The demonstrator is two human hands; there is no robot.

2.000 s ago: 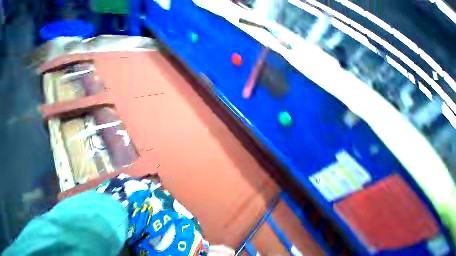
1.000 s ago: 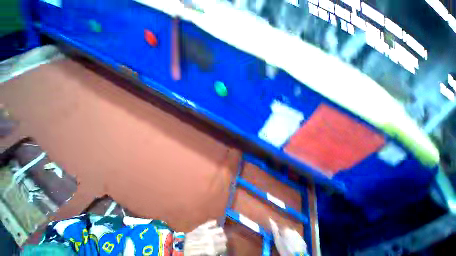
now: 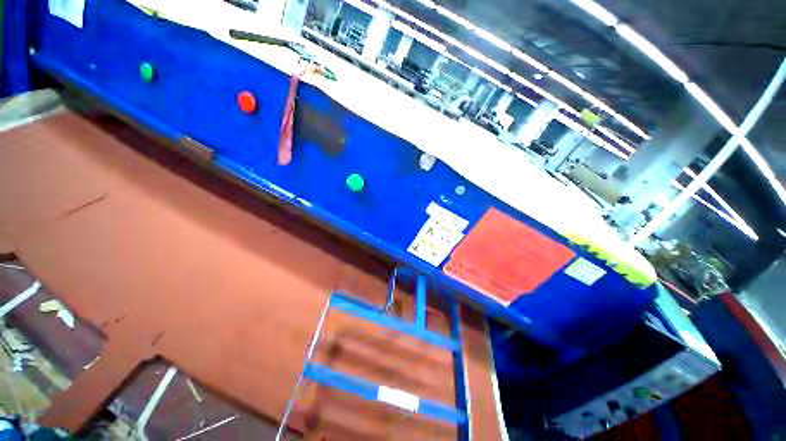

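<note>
The blue ladder-like cutting die (image 3: 388,313) lies on the terracotta sheet at the bottom centre, its cross bars running towards the press beam. A white label is on one bar. Its near end is cut off by the lower edge. The terracotta sheet (image 3: 190,267) covers much of the bed, with cut-out openings along its near side. Neither of my hands shows; only a scrap of patterned sleeve is at the bottom left corner.
The blue press beam (image 3: 207,90) crosses behind the bed, with two green buttons, a red one (image 3: 248,102) and an orange-red notice (image 3: 508,257). Pale slivers litter the dark board (image 3: 65,332) at lower left. A control panel (image 3: 638,388) is at lower right.
The view has swung right and upward. The sleeved arm and both hands near the die have left the picture. More of the die and the control panel show.
</note>
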